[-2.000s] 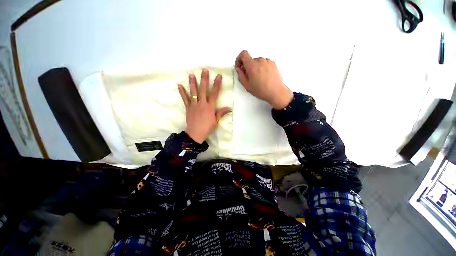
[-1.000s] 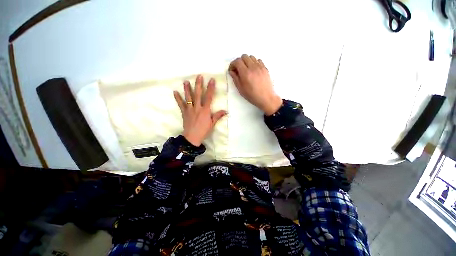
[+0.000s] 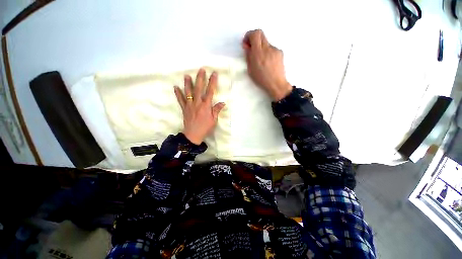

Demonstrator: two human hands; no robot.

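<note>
A cream fabric piece (image 3: 137,109) lies flat on the white table cover (image 3: 304,126) near the table's front edge. A small dark woven label (image 3: 145,149) is on its lower left part. My left hand (image 3: 200,111) lies flat on the cream fabric with fingers spread, holding nothing. My right hand (image 3: 264,63) is beyond the top right corner of the fabric, with fingers curled and fingertips together. Whether anything fine is between the fingertips cannot be seen.
A dark block (image 3: 66,119) lies at the left and another dark block (image 3: 425,126) at the right. Black-handled shears (image 3: 407,14) and a short dark stick (image 3: 440,45) are at the far right. A curved brown ruler (image 3: 23,15) and a brown strip (image 3: 16,101) run along the left end.
My right hand has moved up and away from the fabric's top right corner. My left hand stays flat on the fabric.
</note>
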